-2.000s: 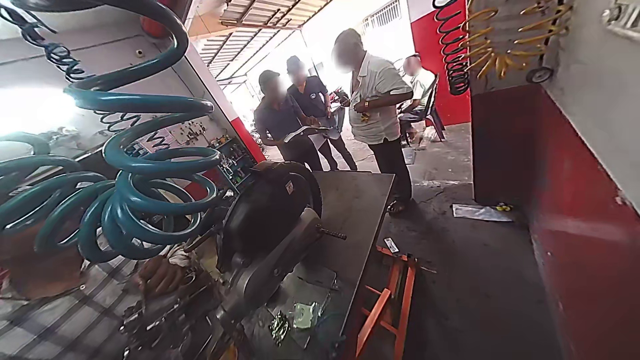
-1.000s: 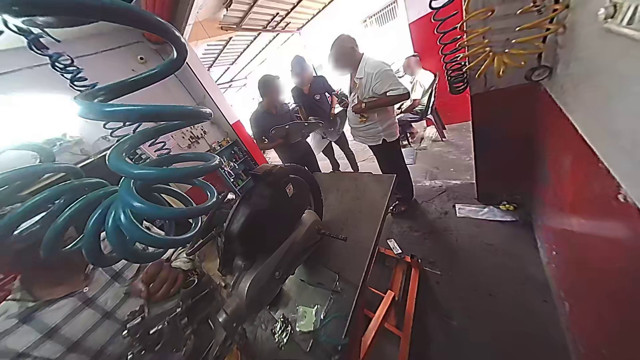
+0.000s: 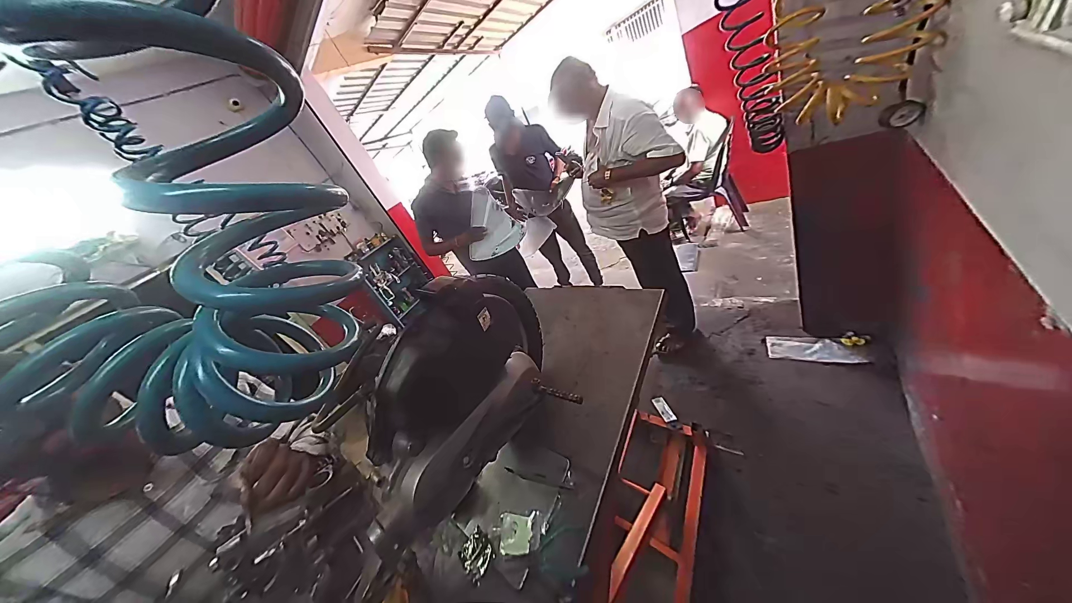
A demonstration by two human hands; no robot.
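Observation:
Neither my left hand nor my right hand is in the view. Below me a partly dismantled scooter, with a black rear body (image 3: 435, 368), its rear wheel (image 3: 523, 322) and a grey engine casing (image 3: 452, 465), is on a metal lift table (image 3: 615, 335). At the lower left a co-worker in a checked shirt (image 3: 159, 536) is mostly hidden behind a teal coiled air hose (image 3: 260, 289). That person's hand (image 3: 280, 473) is at the dark mechanical parts (image 3: 293, 544); what it grips cannot be told. A crumpled foil piece (image 3: 477, 553) and a pale packet (image 3: 517, 533) lie beside the casing.
An orange metal frame (image 3: 641, 536) stands beside the table's right edge. Several people are beyond the table; one holds a clear curved panel (image 3: 496, 230), another sits on a chair (image 3: 735, 180). A flat sheet (image 3: 816, 350) lies near the red wall (image 3: 988, 377). Yellow coiled hose (image 3: 825, 79) hangs above.
The standing person at left has turned the held panel more upright. The person in the dark cap has lowered their head. The co-worker's hand stays by the mechanical parts.

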